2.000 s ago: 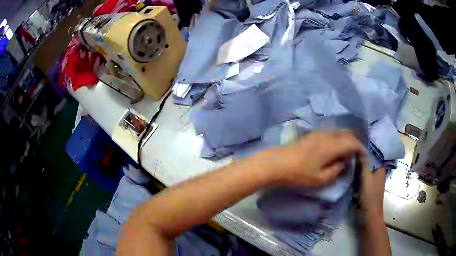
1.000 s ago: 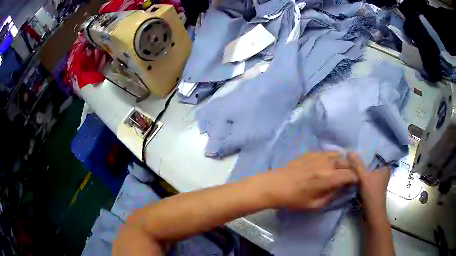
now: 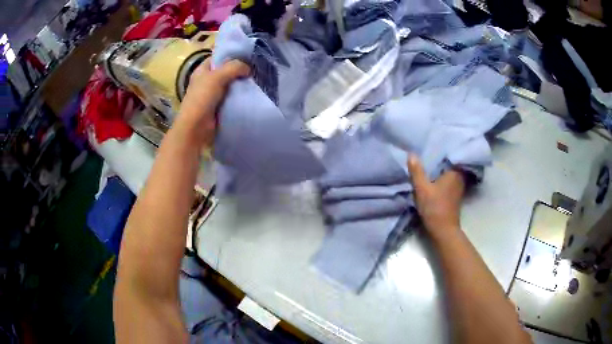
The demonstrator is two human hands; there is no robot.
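Note:
My left hand [image 3: 218, 87] is raised at the upper left, closed on a bunch of light blue cut pieces [image 3: 258, 134] that hangs down from it, blurred at its lower end. My right hand [image 3: 439, 191] grips a stack of light blue pieces [image 3: 366, 168] on the table, thumb on top and the fingers partly hidden under the cloth. The stack fans out to the left and right of the hand.
A pile of blue pieces [image 3: 429, 57] with white strips [image 3: 355, 97] lies behind. The cream sewing machine [image 3: 158, 64] stands far left, partly behind my left hand. At right are the machine head [image 3: 590, 208] and needle plate [image 3: 540, 262] on the white table [image 3: 496, 195].
My hands have moved apart. The left went up and left with a bunch of pieces. The right moved up and slightly left with the stack, uncovering the needle plate and table near it.

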